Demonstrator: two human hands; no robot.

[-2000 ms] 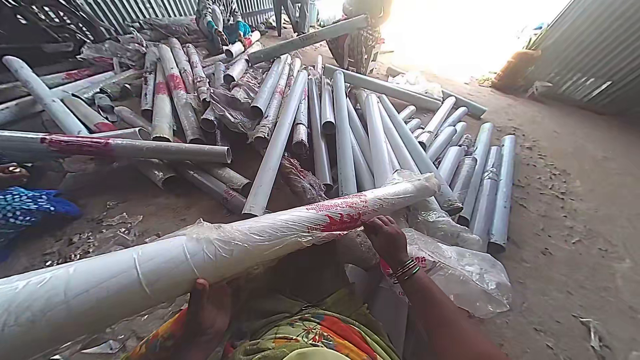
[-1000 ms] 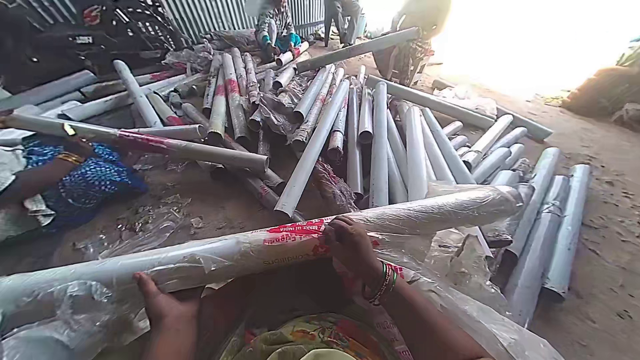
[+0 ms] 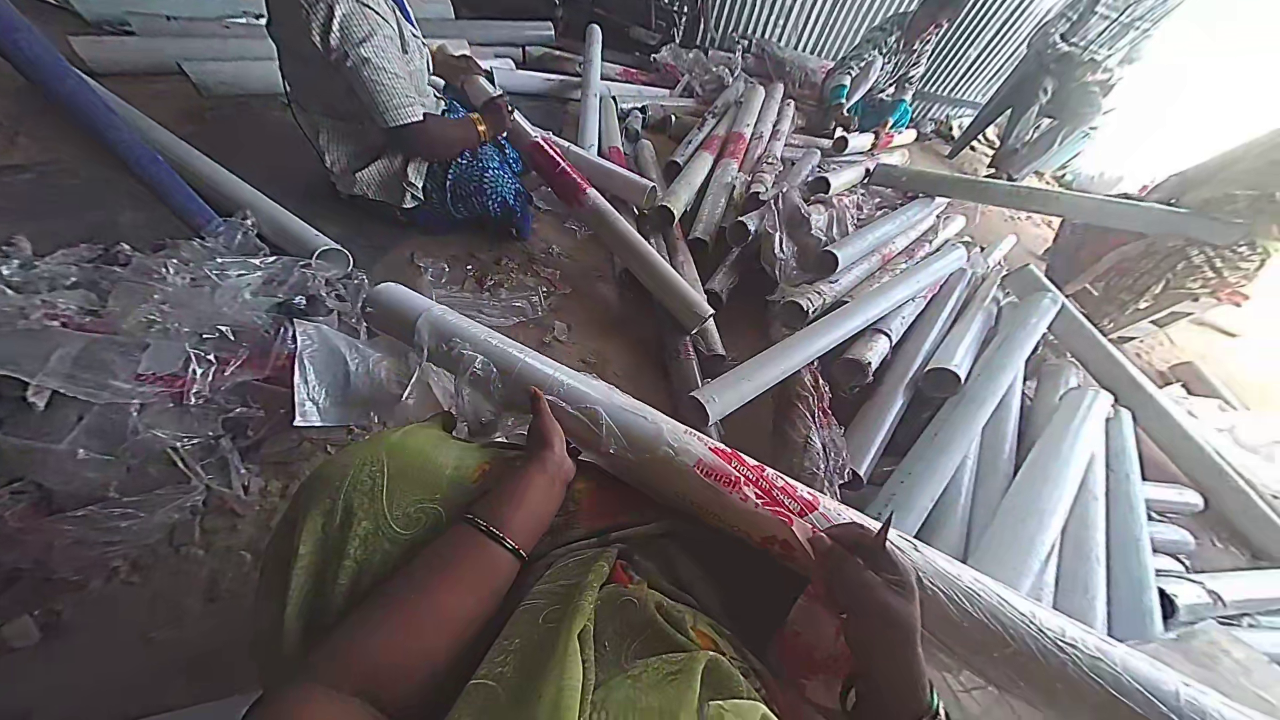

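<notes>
A white plastic pipe (image 3: 640,440) lies slantwise across my lap, with clear plastic wrap (image 3: 770,490) printed in red around part of it. Its bare upper end points to the far left. My left hand (image 3: 548,450) holds the pipe from the near side, thumb up against its wall. Farther down, my right hand (image 3: 870,600) is closed at the wrap, with red-printed film hanging below it. A thin dark point sticks up by its fingers; what it is cannot be made out. The undersides of both hands' grips are hidden.
Many grey pipes (image 3: 830,335) are piled ahead and to the right. Torn clear film (image 3: 120,400) covers the ground at left. A seated person (image 3: 370,110) holds another pipe (image 3: 610,235); more people are at the back. A blue pipe (image 3: 110,120) slants at upper left.
The view has swung to the left. The held pipe's bare left end has come into view, and it now slopes down to the right. Both hands remain at the pipe.
</notes>
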